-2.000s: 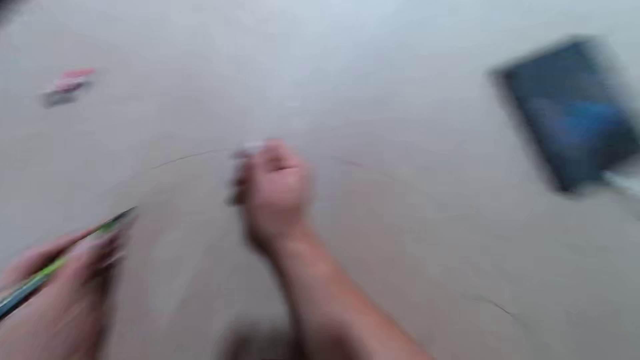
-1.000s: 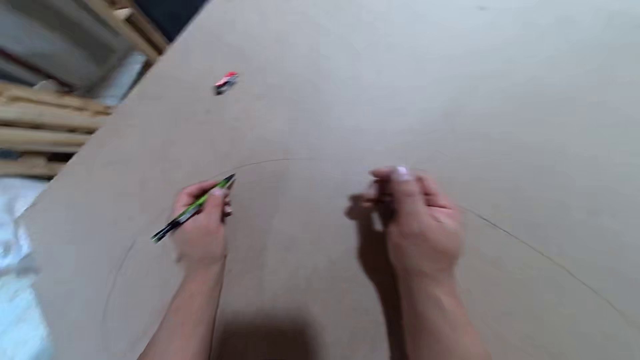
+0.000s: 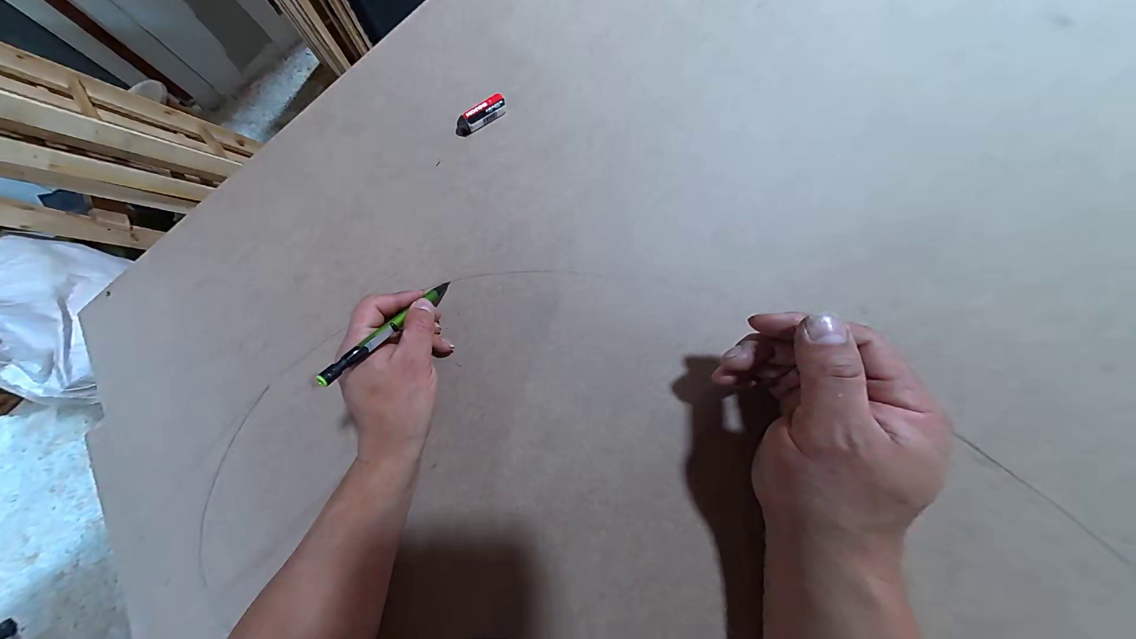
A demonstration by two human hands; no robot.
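Observation:
My left hand (image 3: 395, 355) grips a green and black mechanical pencil (image 3: 383, 335) between thumb and fingers, its dark tip touching a thin curved pencil line (image 3: 524, 272) on a large brown board (image 3: 603, 426). That line arcs down the board's left side as well. My right hand (image 3: 843, 408) hovers over the board to the right, fingers curled towards the thumb; whether anything is between them cannot be told. A darker line (image 3: 1021, 479) runs from beside it to the lower right. Beyond both hands lies a small red, white and black stick-like object (image 3: 481, 114), bearing writing.
The board's slanted edge (image 3: 209, 195) runs along the left. Past it are stacked wooden slats (image 3: 106, 133), a white plastic sack (image 3: 53, 311) and a speckled floor (image 3: 44, 497). More upright timber (image 3: 324, 31) stands at the top left.
The view has shifted a lot since two seconds ago, when a dark flat object showed at the right; it is out of view now. My left hand holds the pencil throughout.

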